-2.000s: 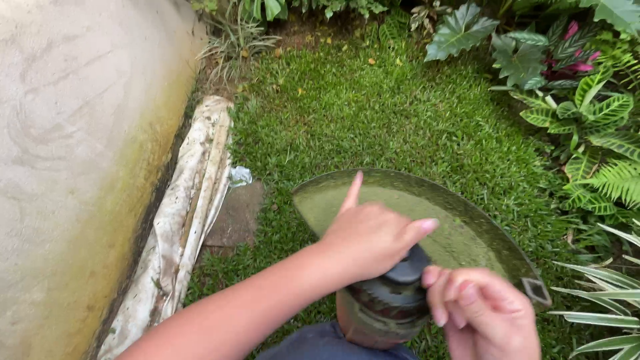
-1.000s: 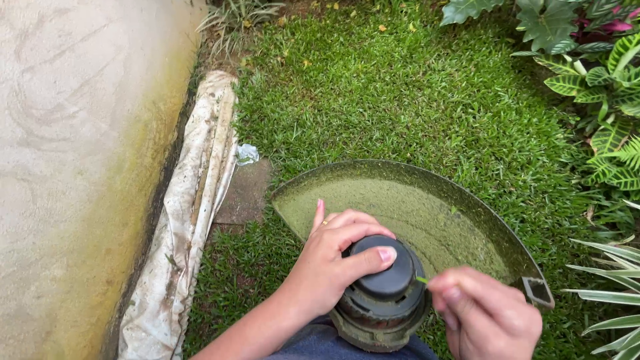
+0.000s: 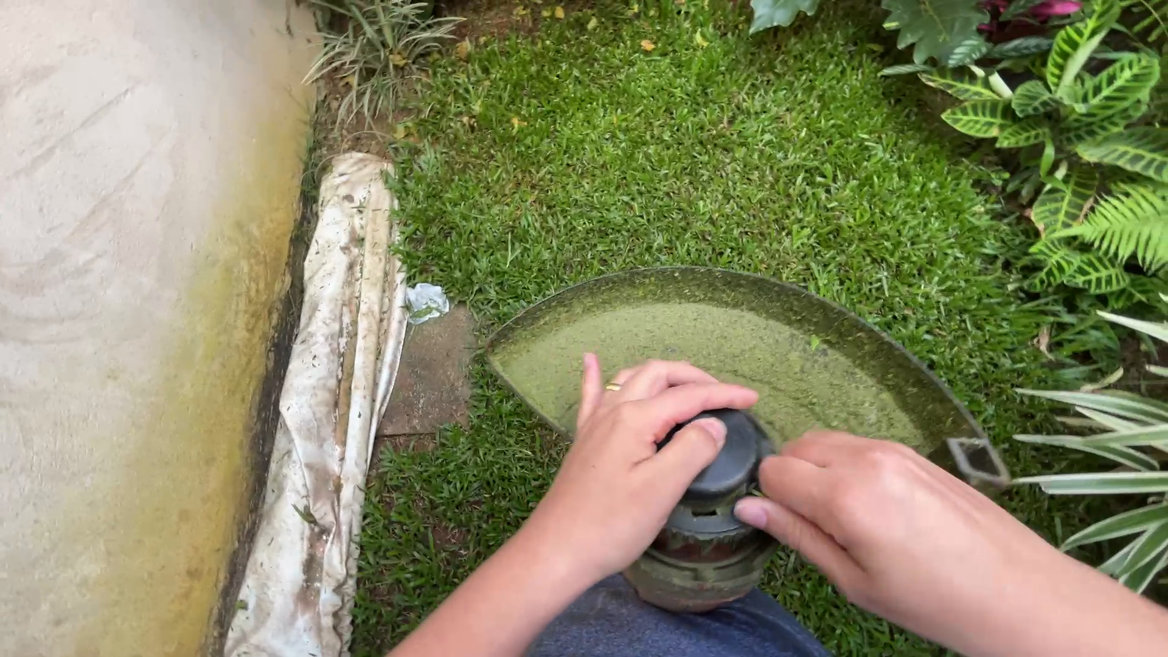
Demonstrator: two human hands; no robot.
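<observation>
An upturned string trimmer's guard (image 3: pixel 730 351), its inside coated with green grass clippings, spreads out beyond my hands. Its round black trimmer head (image 3: pixel 725 461) rests just above my denim-covered leg. My left hand (image 3: pixel 639 438), with a ring on one finger, grips the knob of the head from the left, thumb across the top. My right hand (image 3: pixel 849 502) is at the right side of the head, thumb and forefinger pinched together against its rim; whether anything is between them cannot be seen. A small metal blade (image 3: pixel 976 459) sits at the guard's right end.
A stained plaster wall (image 3: pixel 137 319) stands at the left, with a dirty rolled white sheet (image 3: pixel 333 392) along its foot. Beside it lie a paving slab (image 3: pixel 427 374) and a scrap of clear plastic (image 3: pixel 426 302). Lawn (image 3: pixel 693 155) surrounds the guard; leafy plants (image 3: pixel 1077 100) border the right.
My left hand came down onto the black knob and stays there. A second ago my right hand held a thin green strand beside the head; now it is against the rim and the strand is not visible.
</observation>
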